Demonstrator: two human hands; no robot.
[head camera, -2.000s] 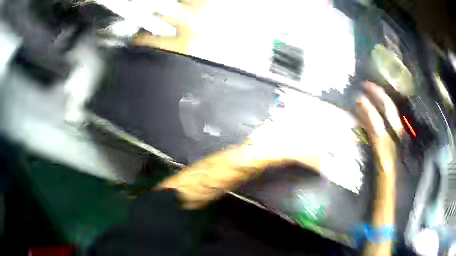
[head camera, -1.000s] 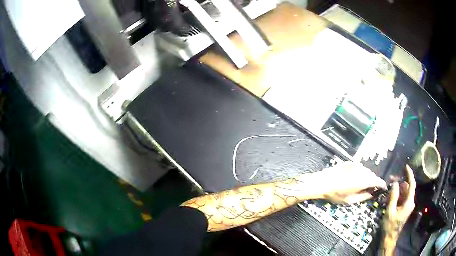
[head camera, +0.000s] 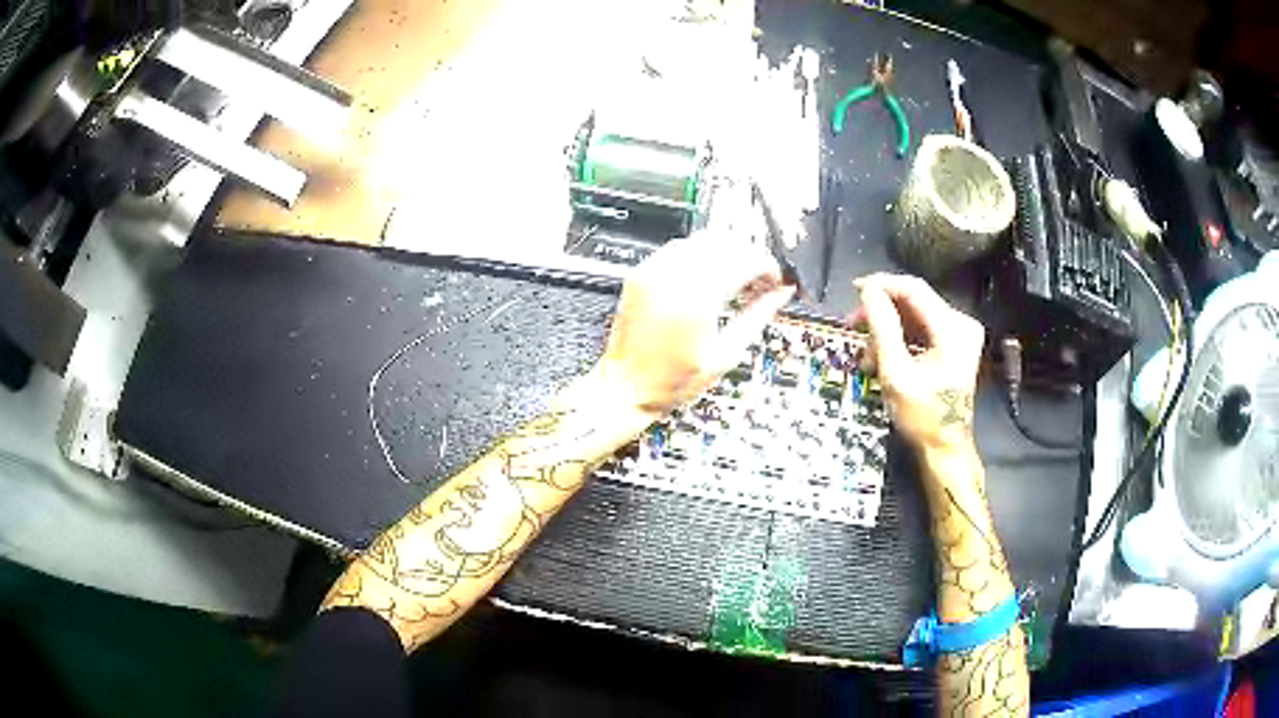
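Note:
A square of populated circuit board strips (head camera: pixel 786 435) lies on the black ribbed mat. My left hand (head camera: pixel 680 330) is over its upper left part, thumb and fingertips pinched at a slim dark tool (head camera: pixel 776 239) that points up and away. My right hand (head camera: pixel 919 351) is over the board's upper right corner, thumb and finger close together; whether anything small is between them cannot be told. My left hand hides part of the board.
A green-edged wire reel (head camera: pixel 638 175) stands beyond my left hand. Green-handled cutters (head camera: pixel 875 110), a round pot (head camera: pixel 957 204) and a black box (head camera: pixel 1073 267) are at the back right. A fan (head camera: pixel 1227 407) is far right. A loose wire (head camera: pixel 376 400) lies left. Green pieces (head camera: pixel 758 603) are near the edge.
The view has swung right, so the board and reel sit nearer the middle. My right hand shows fully, its thumb and finger closer together than before.

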